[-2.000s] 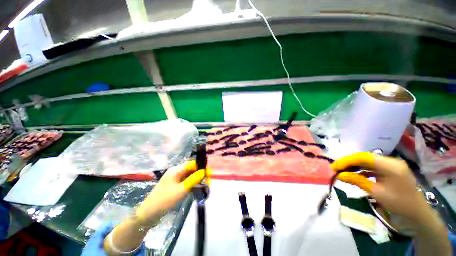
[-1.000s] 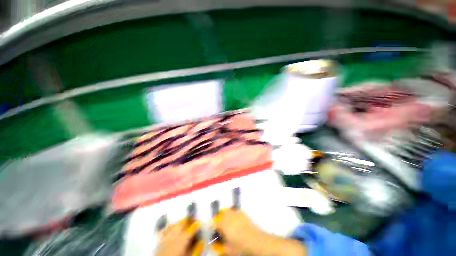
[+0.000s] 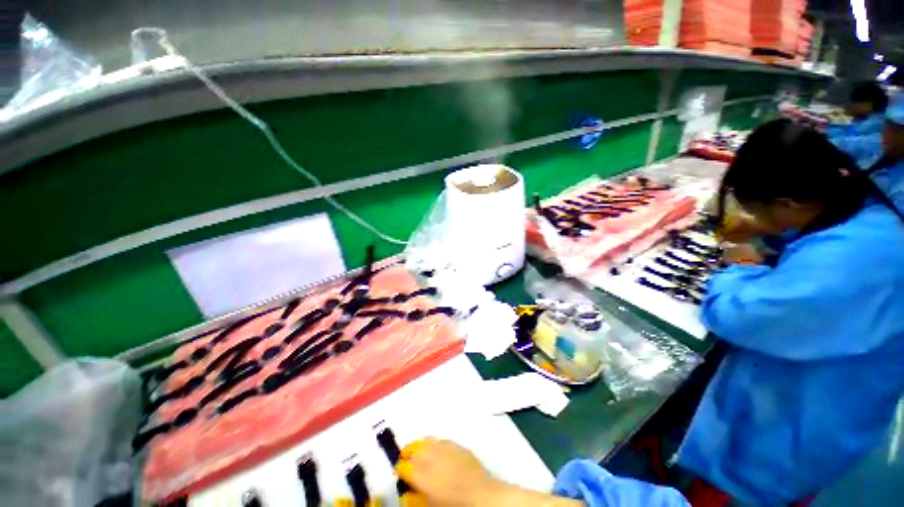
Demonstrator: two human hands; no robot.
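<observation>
Several black watch straps stand in a row on the white work pad [image 3: 501,446], among them one strap [image 3: 309,480] and a right-hand one [image 3: 388,443]. Their lower parts run out of the bottom edge. My right hand [image 3: 446,475], with yellow finger cots, is low in the picture, its fingertips at the right-hand strap; whether it grips the strap is hidden. Of my left hand only yellow fingertips [image 3: 347,502] show at the bottom edge, by a strap; its hold cannot be seen.
A pink foam tray [image 3: 327,401] of watches lies behind the pad. A white humidifier [image 3: 486,228] gives off mist beside crumpled tissue [image 3: 490,327]. A round dish [image 3: 570,374] holds small bottles. A person in a blue smock [image 3: 793,347] works at the right.
The view has swung right, bringing the neighbouring person into sight. Both hands, raised with a watch each two seconds ago, are now low at the row, which shows more straps.
</observation>
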